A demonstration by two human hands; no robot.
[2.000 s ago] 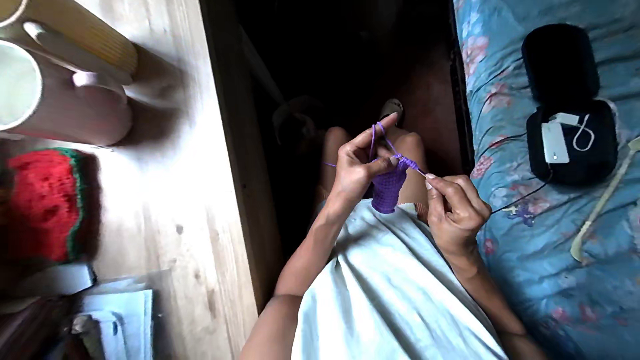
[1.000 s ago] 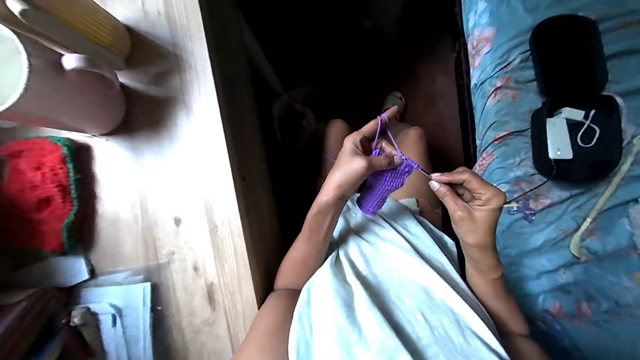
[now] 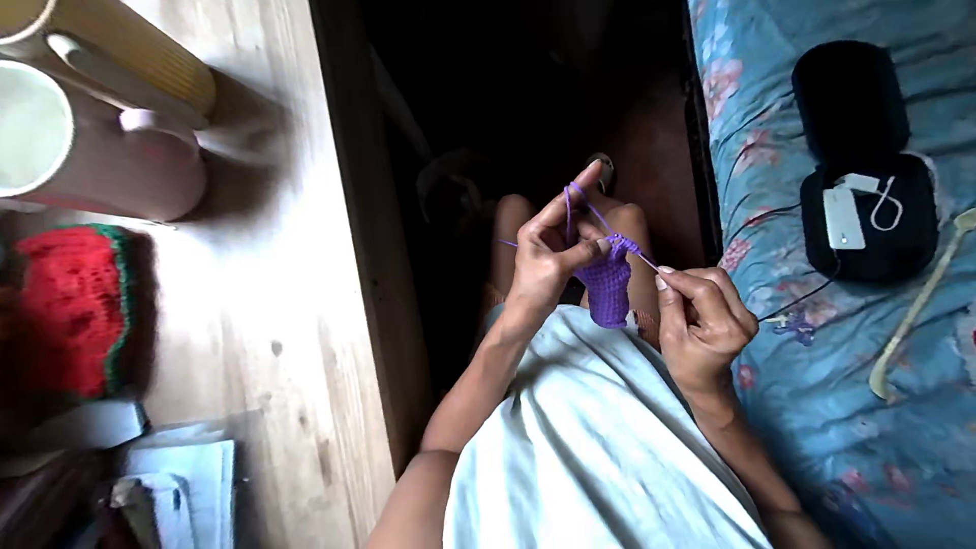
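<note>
A small piece of purple crochet (image 3: 608, 293) hangs below the fingers of my left hand (image 3: 553, 248), which pinches its top edge between thumb and fingers. Purple yarn (image 3: 587, 204) loops over the raised index finger and runs down to the work; another strand trails off to the left. My right hand (image 3: 700, 316) grips a thin crochet hook (image 3: 648, 262) between thumb and index finger. Several purple loops sit along the hook near its tip, at the upper right corner of the piece. The hook's very tip is hidden at the loops.
To the left, a wooden table (image 3: 305, 320) bears a pink mug (image 3: 114, 152), a yellow ribbed mug (image 3: 152, 53), a red and green crocheted piece (image 3: 72, 309) and papers (image 3: 206, 488). On the right, a floral blue bedsheet (image 3: 801, 396) holds an open black case (image 3: 915, 221) and a pale yellow strip (image 3: 919, 309).
The purple piece hung tilted to the lower left a second ago and now hangs nearly straight down. My right hand keeps its grip on the hook.
</note>
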